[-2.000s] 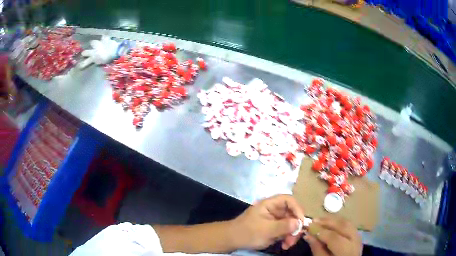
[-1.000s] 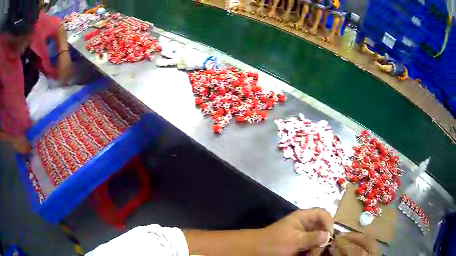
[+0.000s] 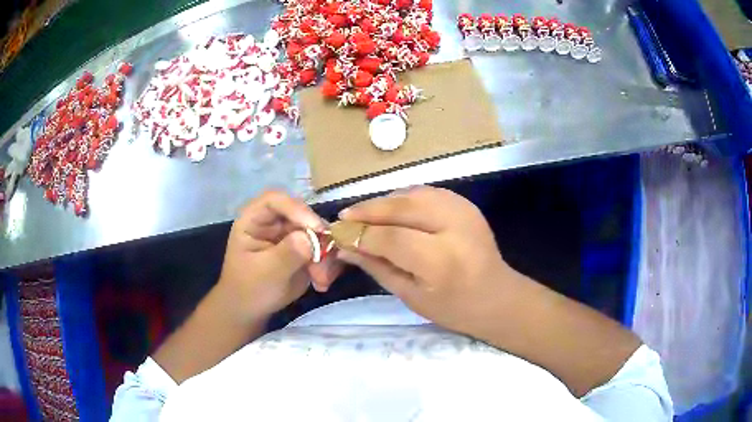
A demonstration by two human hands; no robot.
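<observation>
My left hand (image 3: 268,251) pinches a white base disc (image 3: 314,245) on edge between thumb and fingers, in front of the table edge. My right hand (image 3: 416,247) meets it, with a tan wrap (image 3: 347,234) on a finger. Its fingertips hold a small red-and-white figure (image 3: 328,246) against the disc; most of the figure is hidden by the fingers. Red-and-white figure bodies (image 3: 363,49) are heaped on and behind the cardboard mat (image 3: 445,111). A round white dish or cap (image 3: 387,131) lies on the mat. Loose base discs (image 3: 214,95) are heaped left of it.
Figures on pale bases (image 3: 528,35) form a row at back right. Another figure heap (image 3: 78,140) lies at left. Dark blue thin tools (image 3: 651,45) lie at the table's right end. Blue crates (image 3: 691,272) flank the space below the metal table (image 3: 577,124).
The view has swung right and down, so both hands and forearms now show centrally. The person and full crate at left have left view. The hands still work together at the disc.
</observation>
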